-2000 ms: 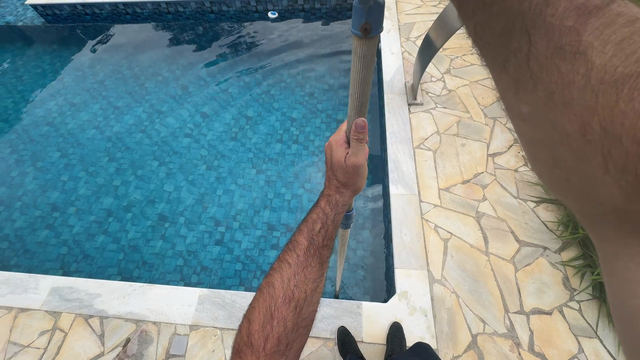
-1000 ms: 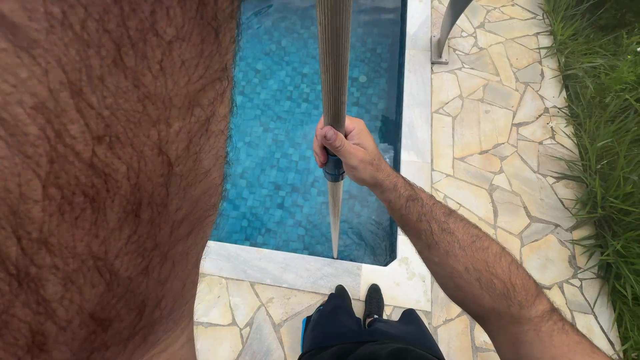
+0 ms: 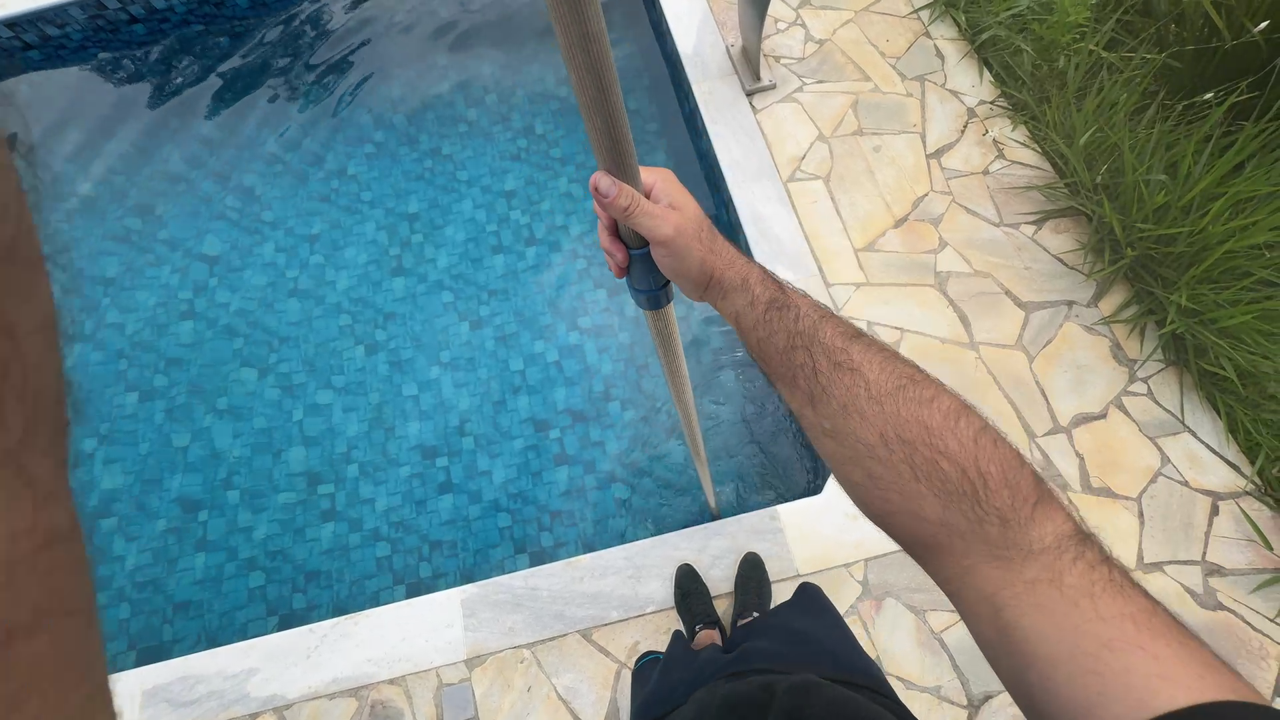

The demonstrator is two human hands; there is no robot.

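My right hand (image 3: 655, 225) is closed around a ribbed telescopic pole (image 3: 596, 85), just above its blue plastic locking collar (image 3: 650, 280). The pole runs steeply down, and its thinner lower section enters the water by the near pool wall, close to the corner. Its top end lies beyond the upper edge of the view, and whatever is at its lower end is hidden. Of my left side only the blurred forearm (image 3: 45, 450) shows along the left edge; the left hand is out of view.
White marble coping (image 3: 350, 655) borders the blue-tiled swimming pool (image 3: 330, 350). My dark shoes (image 3: 697, 600) stand at the near coping. Irregular stone paving (image 3: 980, 270) lies right, with a metal post foot (image 3: 755, 75) and long grass (image 3: 1170, 190) beyond.
Two seconds ago my left hand gripped the pole and my right arm was raised; now my right hand holds it low, as one second ago. My left forearm has moved toward the left edge.
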